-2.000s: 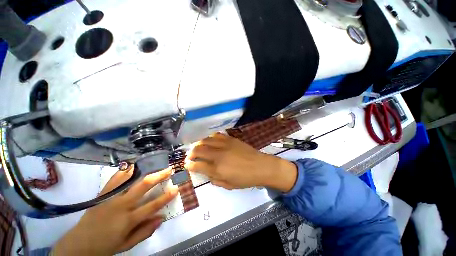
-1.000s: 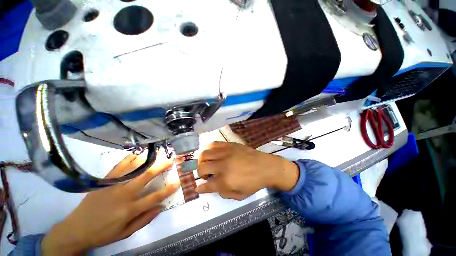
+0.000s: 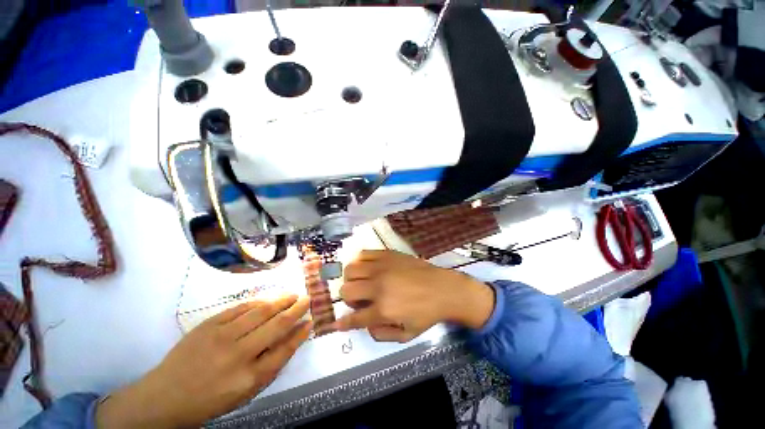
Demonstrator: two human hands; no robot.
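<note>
A narrow red-brown plaid strip [image 3: 320,302] runs from under the presser foot and needle area [image 3: 312,245] toward the table's front edge. My left hand [image 3: 231,352] lies flat, fingers spread little, its fingertips at the strip's left side. My right hand [image 3: 394,297] is curled with fingertips at the strip's right edge near its front end; whether it pinches the cloth cannot be told. A pale flat guide plate [image 3: 214,293] lies left of the needle. The white sewing machine [image 3: 277,142] stands over the work.
Plaid pieces [image 3: 444,229] lie under the machine arm. Black thread snips [image 3: 496,255] lie beside them. Red-handled scissors [image 3: 625,236] lie at the table's right end. A frayed plaid chain [image 3: 99,222] and more plaid cloth [image 3: 10,323] lie left. A ruler tape [image 3: 352,373] edges the table.
The view has shifted, showing more of the machine and left table. My left hand has drawn back from the needle toward the front. My right hand has moved from beside the needle toward the strip's front end.
</note>
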